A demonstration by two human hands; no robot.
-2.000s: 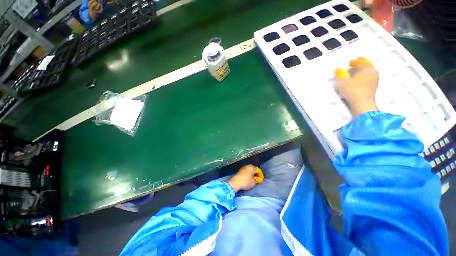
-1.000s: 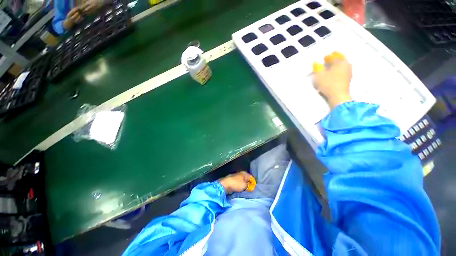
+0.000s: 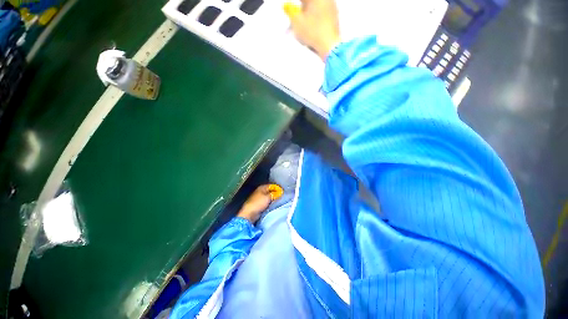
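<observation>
The large white watch tray (image 3: 283,59) lies at the top, with several black watch bodies (image 3: 231,26) in pockets at its left end. My right hand (image 3: 316,23), with yellow-orange finger cots, is over the tray near the top edge of the picture. Its fingertips are partly cut off, so whether it holds anything cannot be told. My left hand (image 3: 260,200) rests low by my lap, below the bench edge, fingers curled with yellow-orange cots. Whether something is inside it is hidden.
A whitish bottle (image 3: 132,76) with a white wipe on its top stands by the whitish strip on the green bench (image 3: 180,143). A clear bag with a white pack (image 3: 61,218) lies at the left. A dark tray with small white items (image 3: 449,57) shows beyond the white tray.
The view has turned and shifted right, so bench, bottle and tray appear further left and the tray is more cut off at the top. My right hand remains over the tray, my left hand low.
</observation>
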